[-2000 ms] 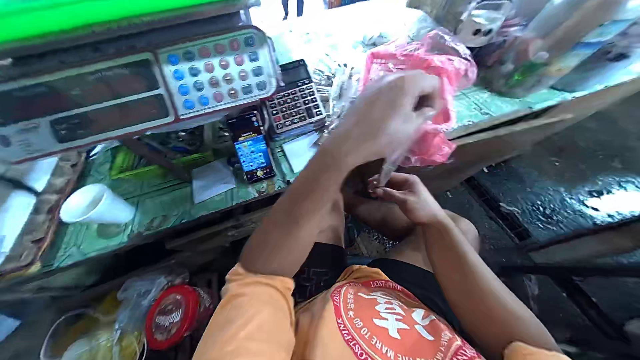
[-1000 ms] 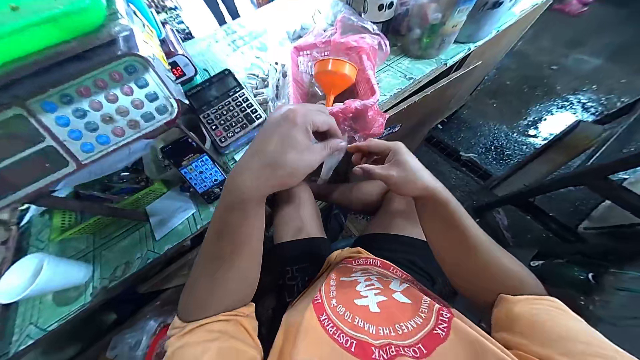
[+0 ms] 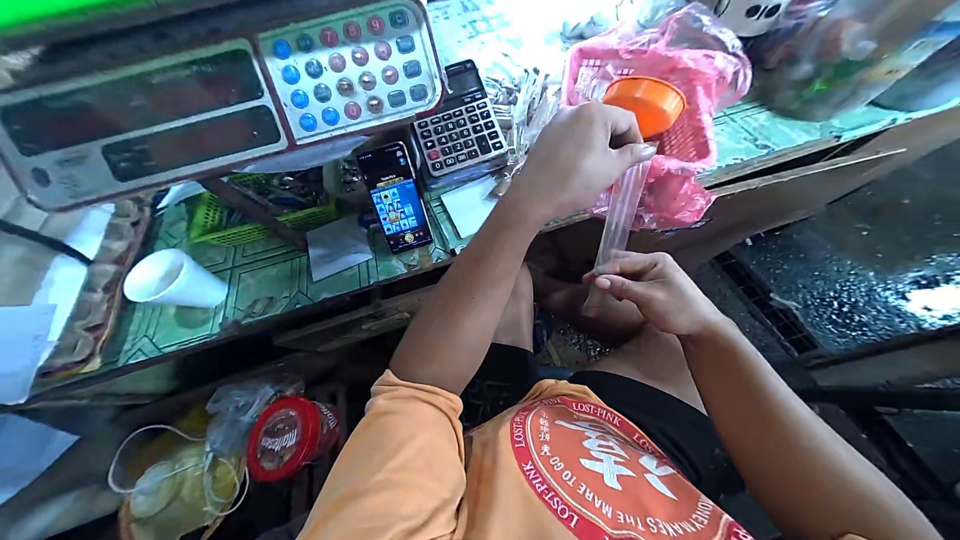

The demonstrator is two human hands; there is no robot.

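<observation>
A narrow clear plastic sleeve (image 3: 624,206) is stretched between my two hands above my knees. My left hand (image 3: 589,161) pinches its upper end between thumb and finger, just below an orange plastic funnel (image 3: 651,106). The lower end is pinched by my right hand (image 3: 656,289). Behind my left hand, the funnel rests at a pink plastic basket (image 3: 592,71) lined with a pink plastic bag (image 3: 679,191). Whether the sleeve holds anything cannot be told.
On the green counter (image 3: 262,289) stand a scale (image 3: 135,112), a calculator (image 3: 459,127), a lit phone (image 3: 395,199), a green basket (image 3: 240,232) and a tilted white cup (image 3: 174,279). A red-lidded jar (image 3: 283,439) and plastic bags lie below at left. Cardboard (image 3: 802,180) juts from the counter's edge.
My hands have moved apart, and the clear sleeve now hangs drawn out between them. A second ago they were close together in front of the pink basket. The view has shifted.
</observation>
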